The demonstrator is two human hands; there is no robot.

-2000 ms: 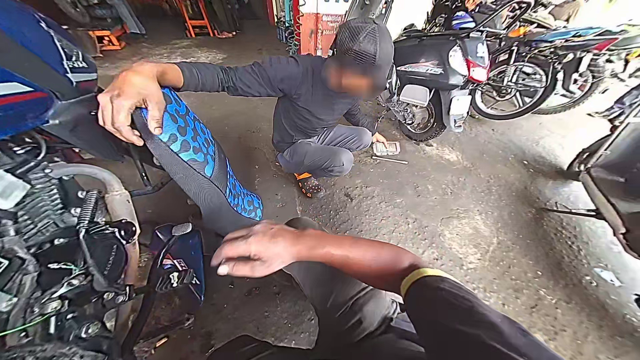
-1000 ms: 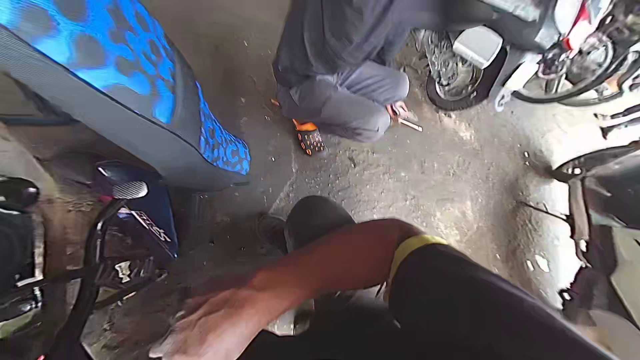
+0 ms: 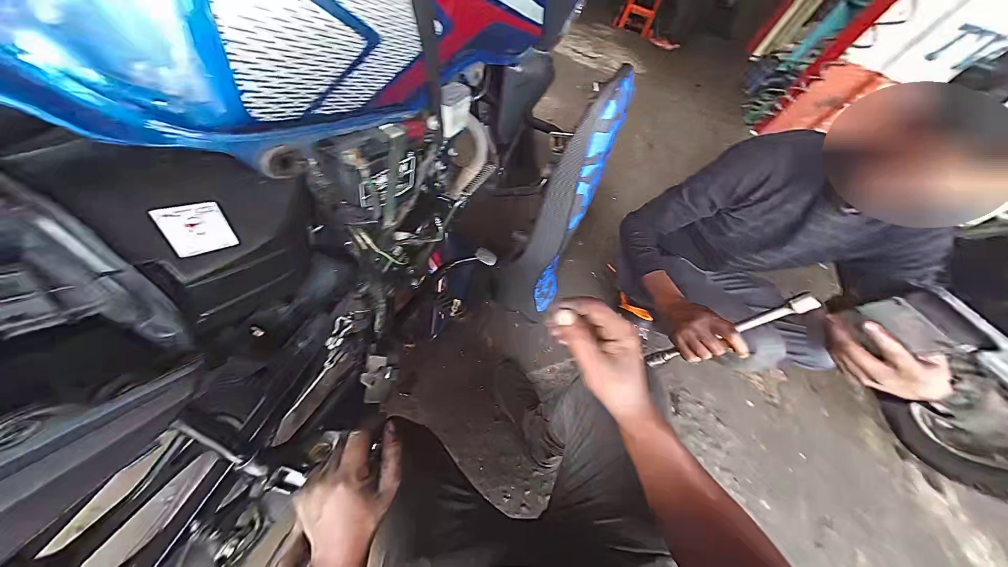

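Note:
My left hand is low at the left, beside my knee, over a clutter of metal tools and parts; a chrome-ended metal tool lies by its edge. Whether it grips anything is unclear. My right hand is raised in the middle with its fingers curled; a small pale spot shows at the fingertips, and I cannot tell if it is a nail or a held part. Beyond it stands the blue and black motorcycle seat, upright. At the right, a crouching person holds a long metal bar tool in one hand.
The motorcycle's blue, white and red bodywork fills the upper left, with exposed wiring and a battery below. A foot pedal juts out past the engine area. Another vehicle's wheel is at the right edge. An orange stand is at the back.
The view has swung left onto the motorcycle. My left hand has come into view low at the left. The other person now holds a long metal tool and is closer in view.

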